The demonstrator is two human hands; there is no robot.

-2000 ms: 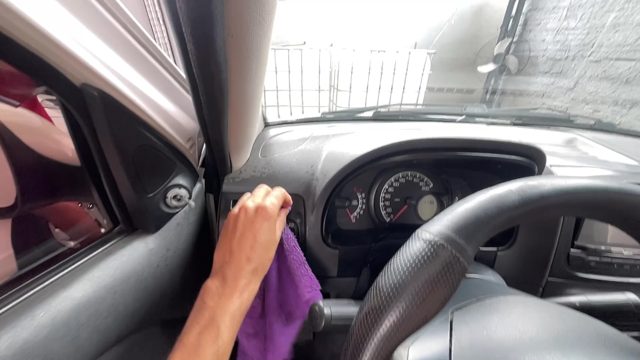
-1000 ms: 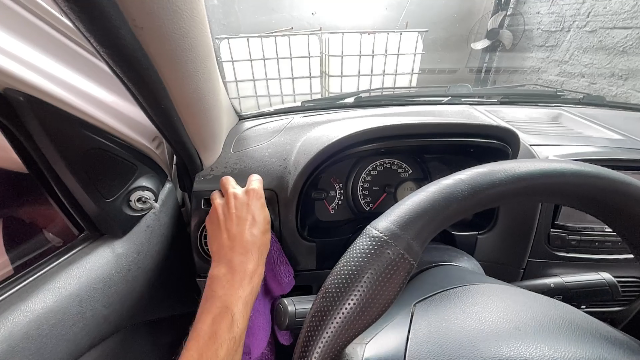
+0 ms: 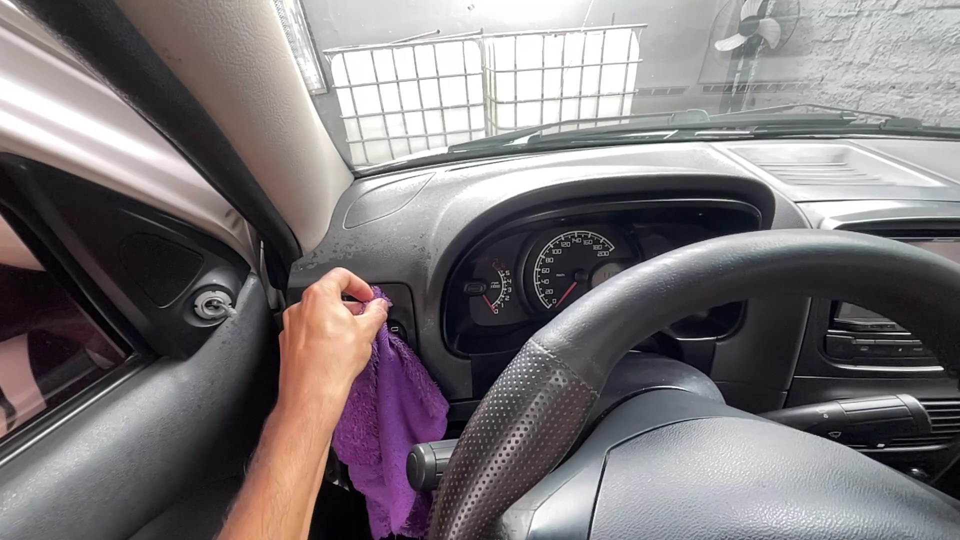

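Observation:
My left hand (image 3: pixel 326 337) pinches the top edge of a purple microfiber cloth (image 3: pixel 397 427) between thumb and fingers. It is at the left end of the dark plastic dashboard (image 3: pixel 390 255), in front of the panel beside the instrument cluster (image 3: pixel 570 277). The cloth hangs down from the fingertips, left of the steering wheel (image 3: pixel 532 390). A stalk's end (image 3: pixel 427 465) is close to the cloth's right edge. The hand covers most of the air vent area there. Small specks or droplets show on the dashboard above the hand. My right hand is out of view.
At the left are the door panel (image 3: pixel 150 450) and a mirror adjuster knob (image 3: pixel 214 304), with the windshield pillar (image 3: pixel 262 97) above. A second stalk (image 3: pixel 855 420) sticks out right of the steering column. Beyond the windshield stand white caged tanks (image 3: pixel 412 97) and a fan (image 3: pixel 750 30).
My left hand still has the purple cloth. One second ago its back hid the top of the cloth; now the pinched top edge shows. The view has shifted since two seconds ago.

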